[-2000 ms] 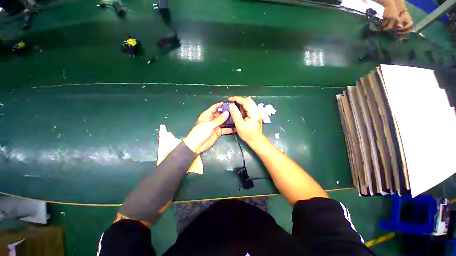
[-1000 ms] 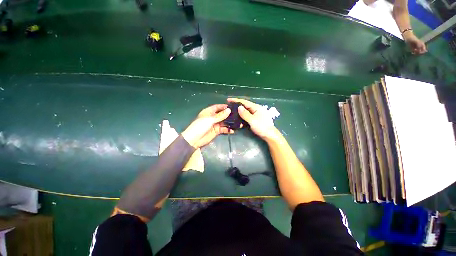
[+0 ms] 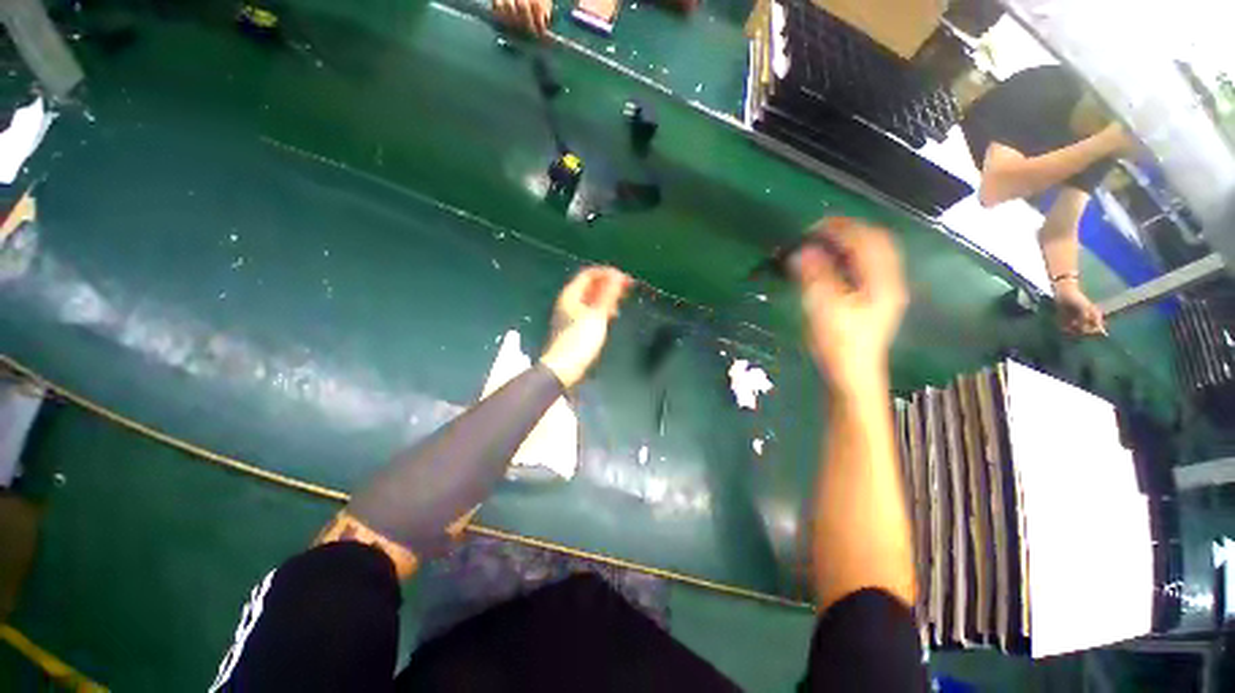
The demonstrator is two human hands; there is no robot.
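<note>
My right hand (image 3: 856,291) is raised over the belt right of centre, motion-blurred, with its fingers closed around a small dark unit (image 3: 786,260) that sticks out to the left. The unit's face and cable cannot be made out. My left hand (image 3: 585,325) is left of it above the belt, apart from the unit, fingers loosely curled, with nothing visible in it. A torn cream paper piece (image 3: 545,440) lies partly under my left forearm. A crumpled white scrap (image 3: 746,383) lies between my forearms.
A unit with a yellow spot (image 3: 566,168) and a dark unit (image 3: 639,125) lie farther across the belt (image 3: 406,298). A stack of sheets (image 3: 1077,515) stands at right. Black trays (image 3: 860,81) stand beyond the belt. Another person's hand (image 3: 1079,309) is at upper right.
My hands have separated. My right hand has moved right and away from me with the dark unit, and my left hand has let go. The cord near the front edge is gone. The view has turned right.
</note>
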